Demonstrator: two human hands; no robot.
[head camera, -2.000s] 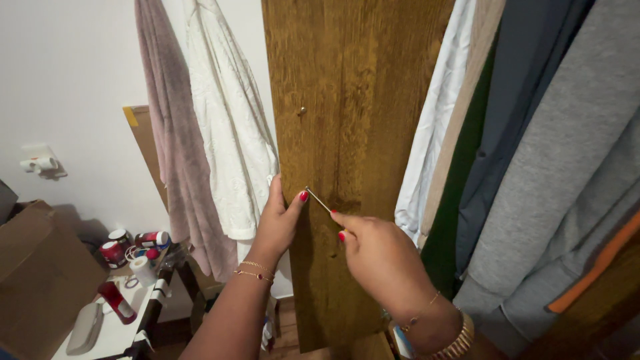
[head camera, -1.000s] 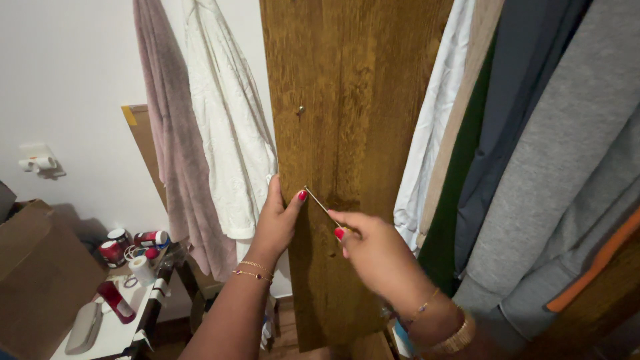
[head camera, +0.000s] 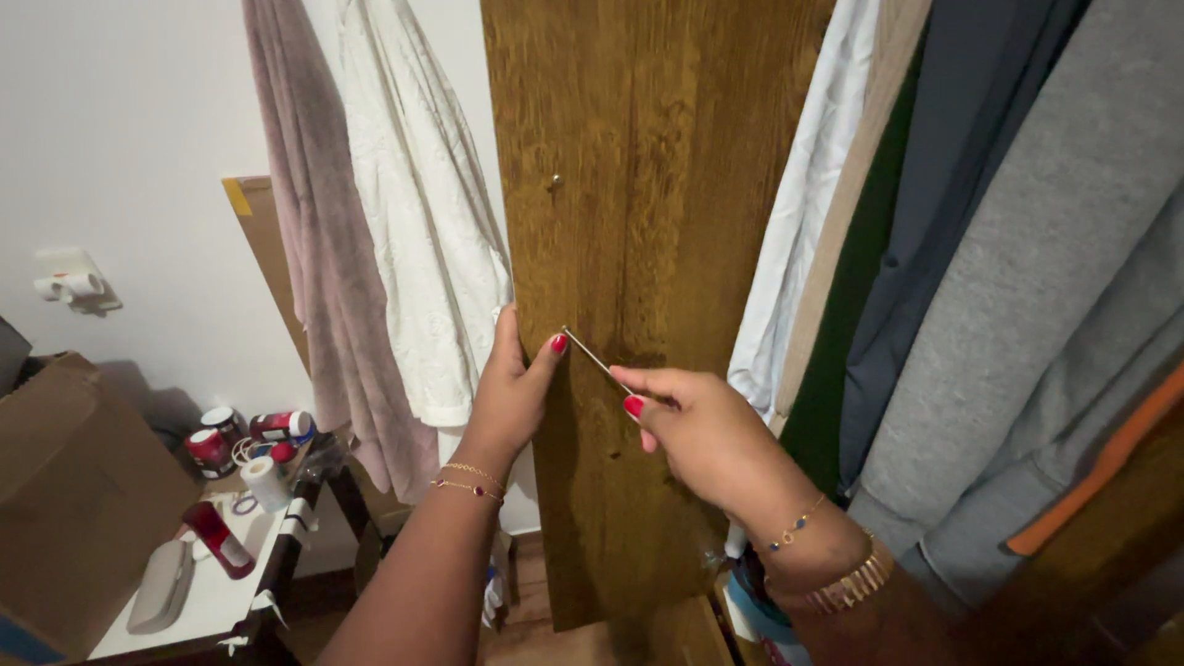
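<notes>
A brown wood-grain panel (head camera: 647, 231) stands upright before me, with a small metal screw (head camera: 556, 179) sticking out of its upper part. My left hand (head camera: 511, 388) grips the panel's left edge, its thumb on the face. In my right hand (head camera: 694, 425) is a thin metal rod-like tool (head camera: 597, 359), pinched between thumb and fingers. The rod slants up to the left, and its far end meets a small metal piece (head camera: 566, 330) beside my left thumb. The near end of the tool is hidden in my fingers.
Left of the panel hang a white robe (head camera: 407, 213) and a pink robe (head camera: 314, 240). Grey garments (head camera: 1027, 277) and others hang at the right. At the lower left, a small table (head camera: 217, 592) holds bottles and a case, beside a cardboard box (head camera: 83, 499).
My right hand has shifted and turned slightly around the tool. My left hand keeps its place on the panel's edge.
</notes>
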